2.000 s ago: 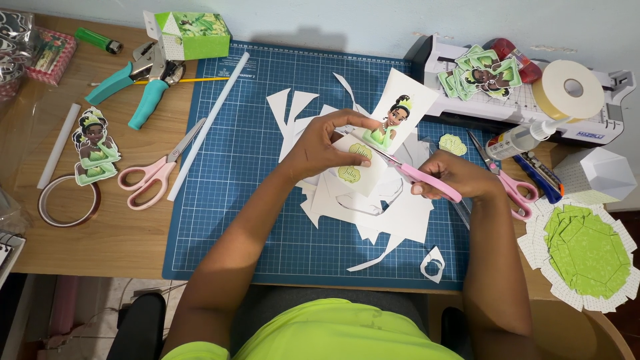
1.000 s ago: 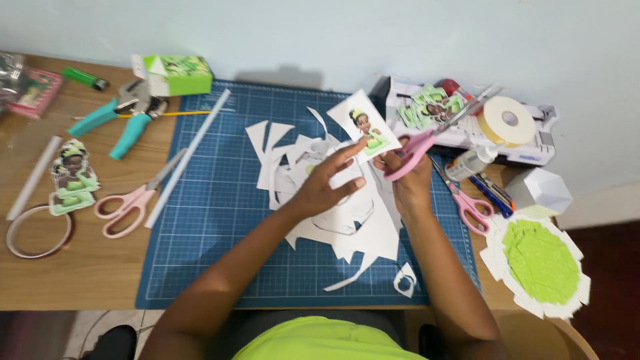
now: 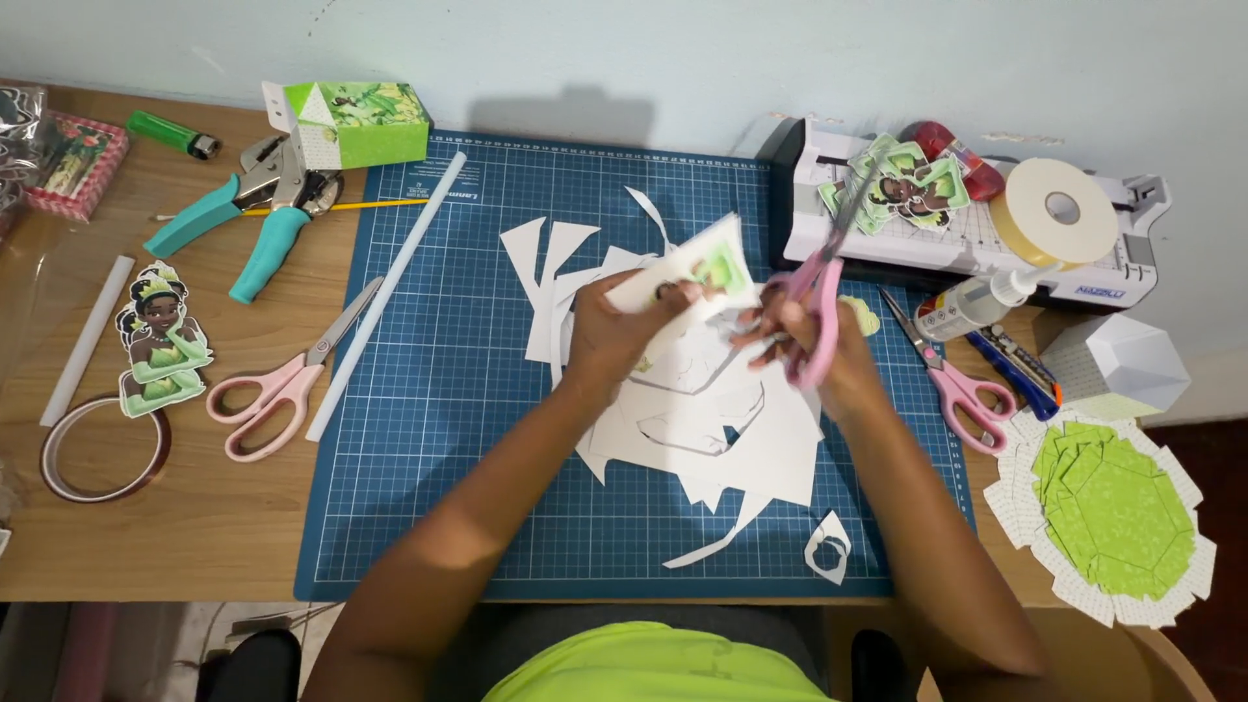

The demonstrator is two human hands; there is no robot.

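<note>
My left hand (image 3: 624,322) pinches a white paper piece printed with a character in green (image 3: 717,268), tilted above the middle of the mat. In my right hand (image 3: 809,336) is a pair of pink-handled scissors (image 3: 817,302), its blades pointing up and away and off the paper. The blades are blurred. Under both hands lies a heap of white paper offcuts (image 3: 702,429) on a blue cutting mat (image 3: 439,517). A small green cutout (image 3: 862,317) lies just beyond my right hand.
Pink scissors (image 3: 278,390), character cutouts (image 3: 161,341), a tape roll (image 3: 58,468), teal-handled pliers (image 3: 263,244) and a green box (image 3: 375,127) are at left. A white paper trimmer (image 3: 1121,263), a glue bottle (image 3: 970,307), more pink scissors (image 3: 965,395) and green paper shapes (image 3: 1116,512) are at right.
Two seconds ago the scissors' blades were at the paper beside my left hand; now they point away from it. The printed piece has turned in my left hand. The small printed green shapes are no longer plainly visible.
</note>
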